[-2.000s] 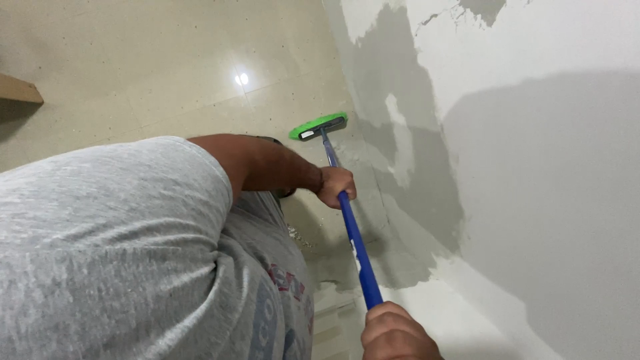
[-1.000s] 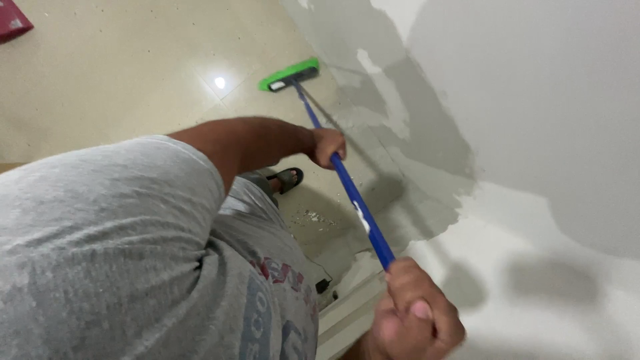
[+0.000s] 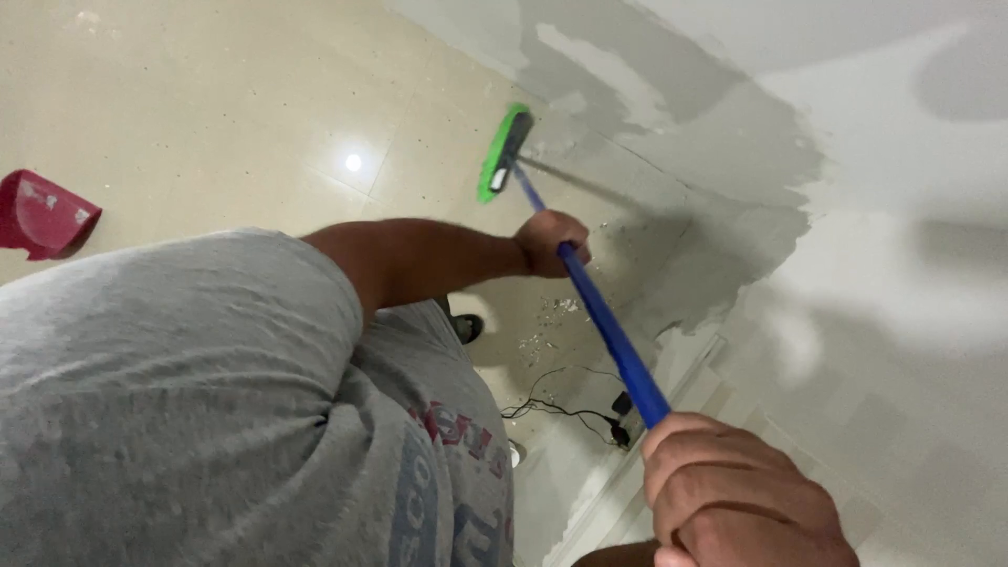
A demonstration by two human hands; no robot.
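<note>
A broom with a green bristle head (image 3: 504,153) and a blue handle (image 3: 610,327) slants across the view. Its head is on the tiled floor, near the foot of the wall. My left hand (image 3: 553,242), on the outstretched arm, is closed around the handle partway down. Nearer the camera, my right hand (image 3: 744,492) grips the upper end of the handle. Small pale debris (image 3: 551,315) is scattered on the floor beside the handle. A red dustpan (image 3: 51,214) lies on the floor at the far left, apart from both hands.
A patchy grey and white wall (image 3: 890,173) runs along the right. Black cables with plugs (image 3: 620,425) lie on the floor near the wall's base. A foot in a dark sandal (image 3: 468,327) shows below my left arm.
The broom head has turned from lying crosswise to nearly upright in view. Both hands stay on the handle. The view has shifted, and more of the dustpan and the cables shows.
</note>
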